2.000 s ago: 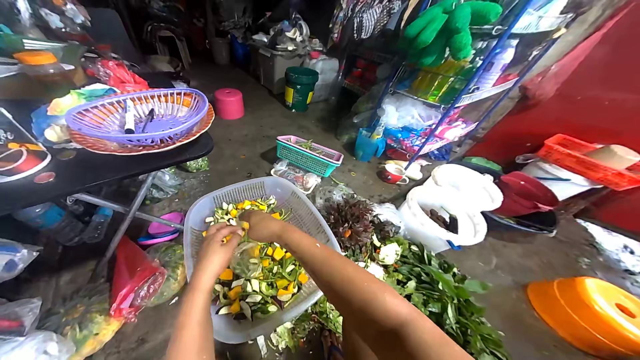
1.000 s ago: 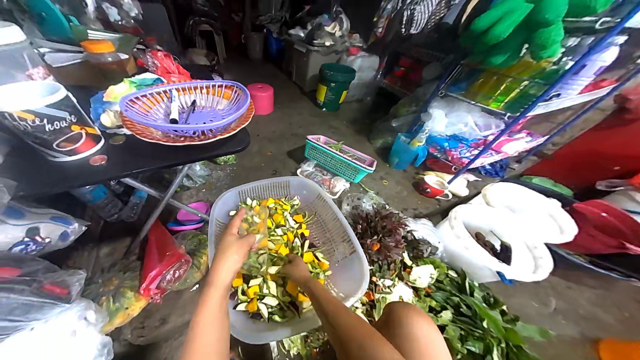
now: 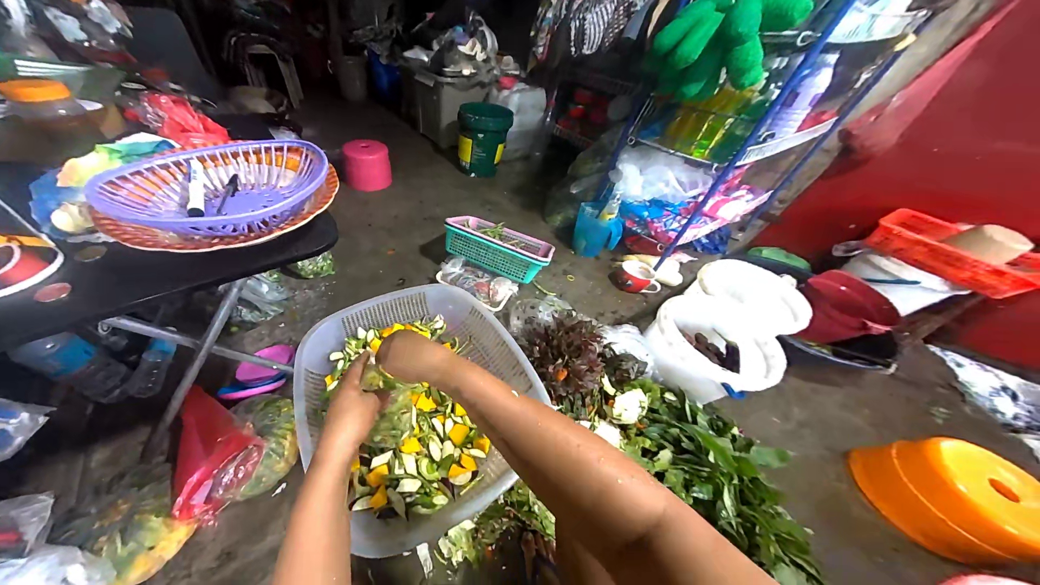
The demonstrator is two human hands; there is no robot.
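A translucent white plastic basket (image 3: 307,382) on the floor holds cut vegetables (image 3: 431,455), orange chunks and pale green pieces among them. Both of my hands are inside it, over the far left part of the pile. My left hand (image 3: 357,402) touches or holds a clear, greenish plastic bag (image 3: 394,418); its fingertips are partly hidden. Close beside it, my right hand (image 3: 410,356) is bent down at the wrist, its fingers out of sight. Whether it grips anything cannot be seen.
Leafy greens (image 3: 707,463) lie right of the basket, near an open white bucket (image 3: 682,366). A black table (image 3: 162,276) with a purple basket (image 3: 268,215) stands left. An orange stool (image 3: 951,496) is at right, a green crate (image 3: 496,258) beyond.
My right hand has moved from the middle of the vegetables to the far part of the basket, beside my left hand. The view has shifted.
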